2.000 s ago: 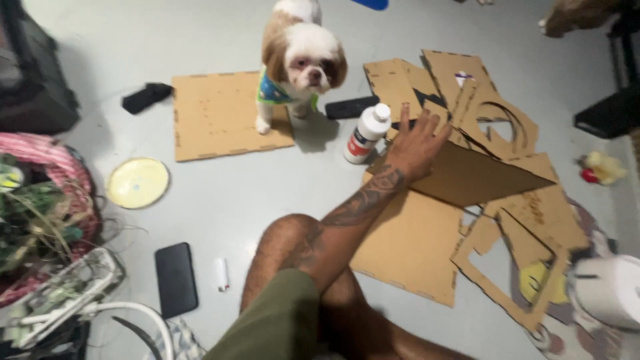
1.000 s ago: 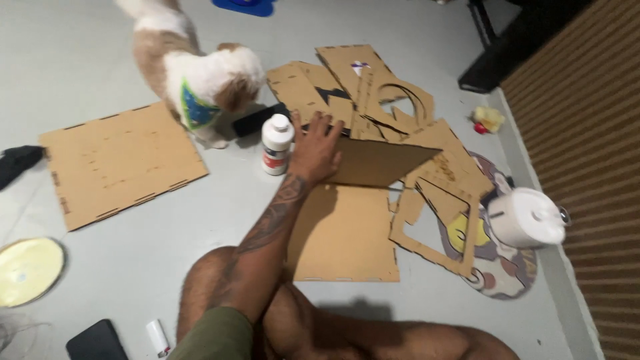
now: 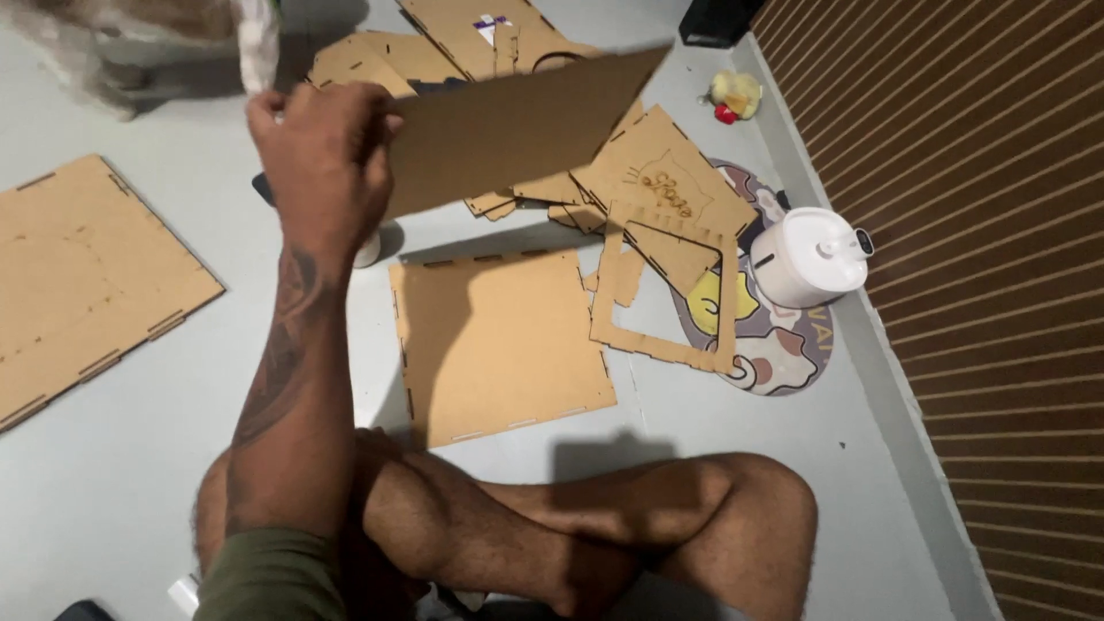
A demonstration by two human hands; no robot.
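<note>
My left hand [image 3: 323, 151], back upward, grips the left end of a thin brown wood-fibre panel [image 3: 517, 121], which is raised and tilted above the floor. Below it a square tan panel with slotted edges [image 3: 517, 345] lies flat. A white bottle [image 3: 368, 252] is mostly hidden behind my left wrist. Right of the square panel are a cut-out frame [image 3: 729, 302] and a panel with engraved lettering and a cat-head outline [image 3: 690, 185]. More cut panels [image 3: 474, 34] lie behind the raised one. My right hand is out of view.
A dog [image 3: 95, 52] stands at the upper left, above another flat panel [image 3: 95, 276]. At right, a white lidded appliance [image 3: 806, 259] sits on a patterned mat [image 3: 776, 354] near a slatted wall [image 3: 975, 259]. A yellow and red toy [image 3: 736, 95] lies farther back.
My left hand has lifted the brown panel from its lower, leaning place beside the bottle. The dog has moved left relative to the panels. The view has shifted right.
</note>
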